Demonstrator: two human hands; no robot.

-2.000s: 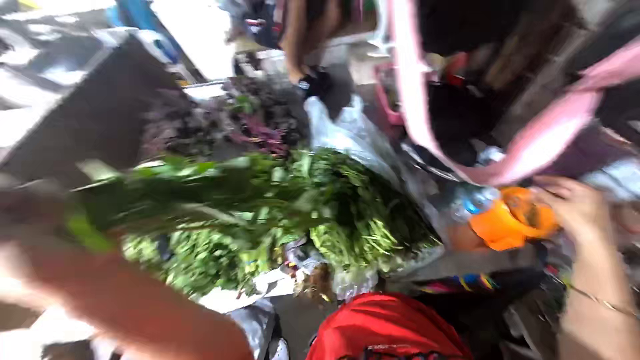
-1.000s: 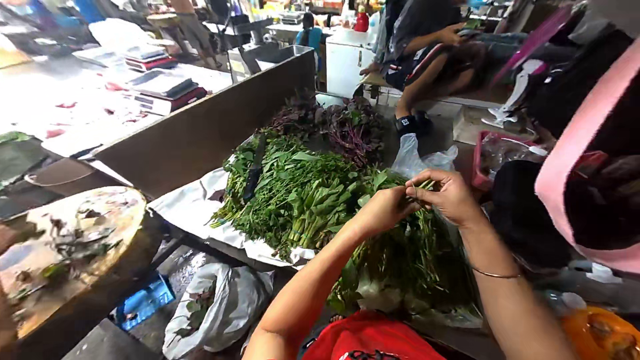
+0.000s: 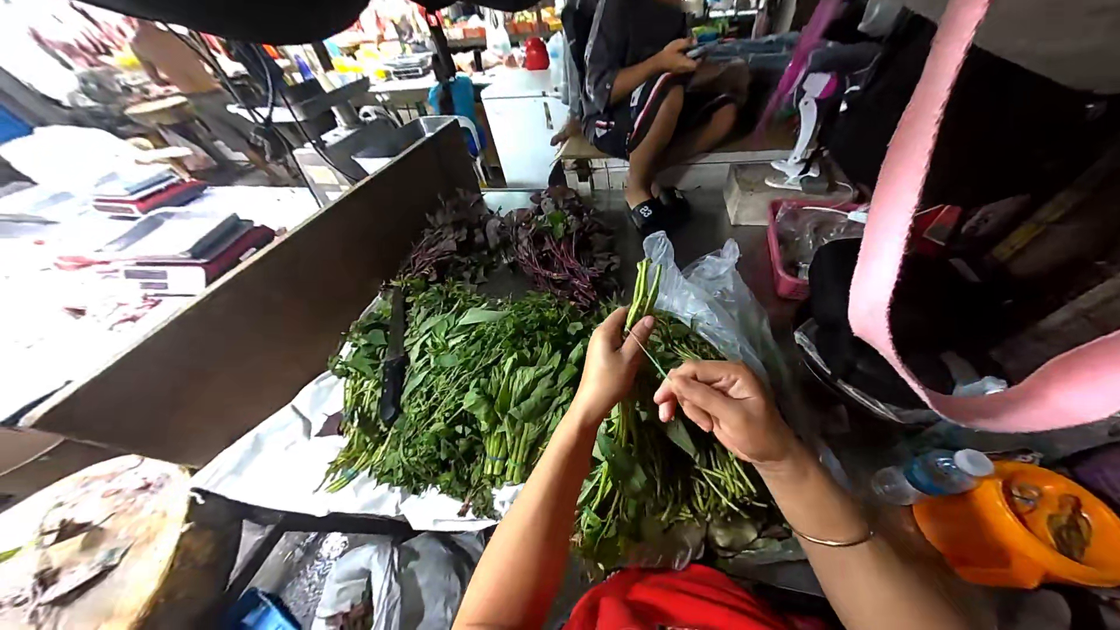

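Observation:
My left hand [image 3: 612, 363] is closed round the green stems of a small bunch of leafy greens [image 3: 642, 293], cut ends up, leaves hanging down. My right hand [image 3: 722, 407], to its right, pinches a thin rubber band [image 3: 649, 354] stretched from the bunch. Below both hands lies a heap of long-stemmed greens [image 3: 700, 472]. Left of them, more green bundles [image 3: 516, 411] rest on white sheeting, with a black-handled knife [image 3: 393, 385] on top. Purple-leaved stems [image 3: 560, 249] lie behind, and a clear plastic bag [image 3: 713, 293] lies just beyond my hands.
A brown board [image 3: 262, 324] borders the left side, with scales [image 3: 197, 254] beyond it. A round chopping block [image 3: 96, 542] is at lower left. A pink strap [image 3: 892, 262] hangs at right above an orange container [image 3: 1015, 534] and a plastic bottle [image 3: 936, 474]. A seated person [image 3: 647, 96] is behind.
One second ago my hands were close together over the greens; now they are apart, with the band stretched between them and the stem ends upright. The view has swung since two seconds ago.

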